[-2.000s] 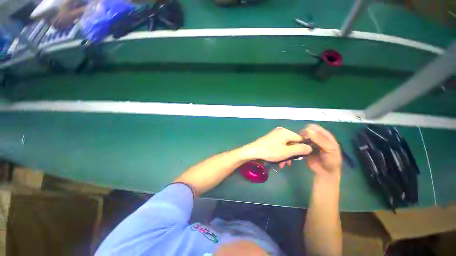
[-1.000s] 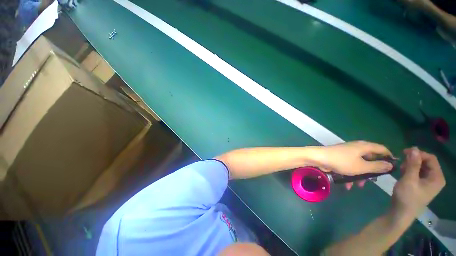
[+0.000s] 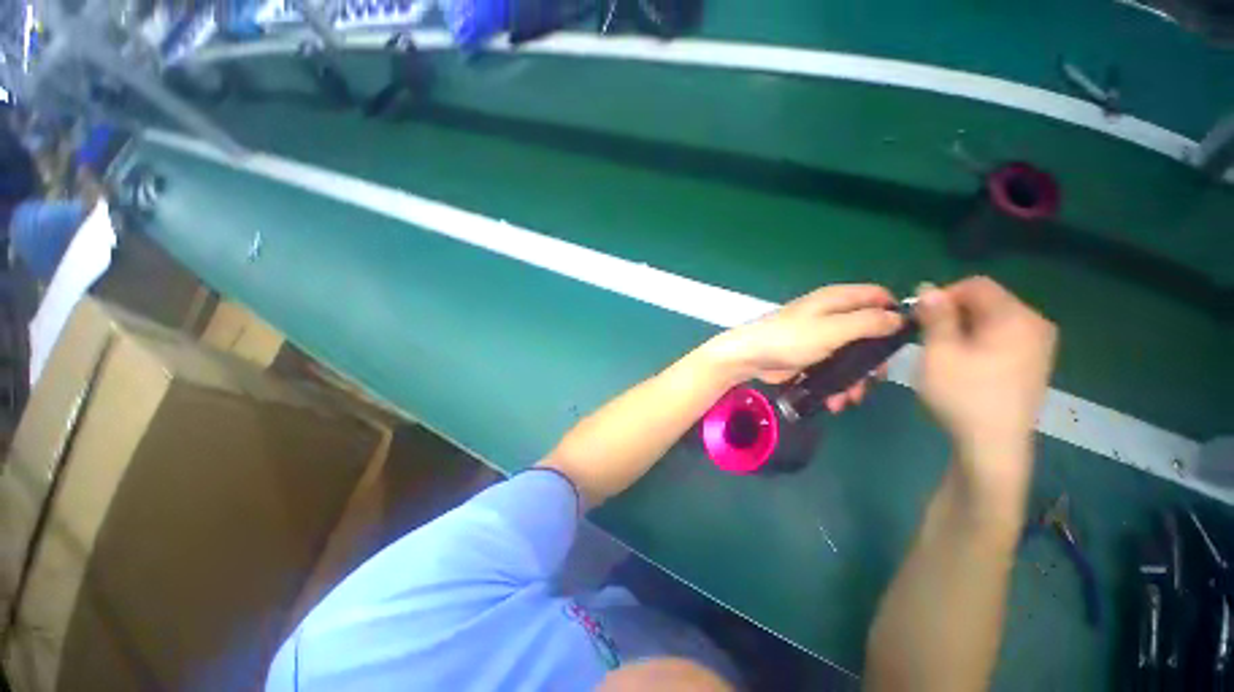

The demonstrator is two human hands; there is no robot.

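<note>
My left hand (image 3: 821, 331) holds the black handle (image 3: 846, 375) of a hair dryer, its fingers wrapped round it. The dryer's flared pink end (image 3: 740, 430) faces up at the lower left of the handle, above the green bench. My right hand (image 3: 985, 345) is at the handle's far upper end, thumb and fingertips pinched at a tiny pale piece; its exact shape is too small to tell.
Blue-handled nippers (image 3: 1072, 557) lie right of my right forearm, beside a pile of black handles (image 3: 1175, 602). Another pink-ended dryer (image 3: 1023, 192) stands on the strip beyond the white rail (image 3: 596, 277). A large carton (image 3: 163, 500) stands at the left.
The camera view has swung back to the right, bringing the nippers and handle pile into view. Both hands stay at the same dryer, my right hand now against the handle's far end.
</note>
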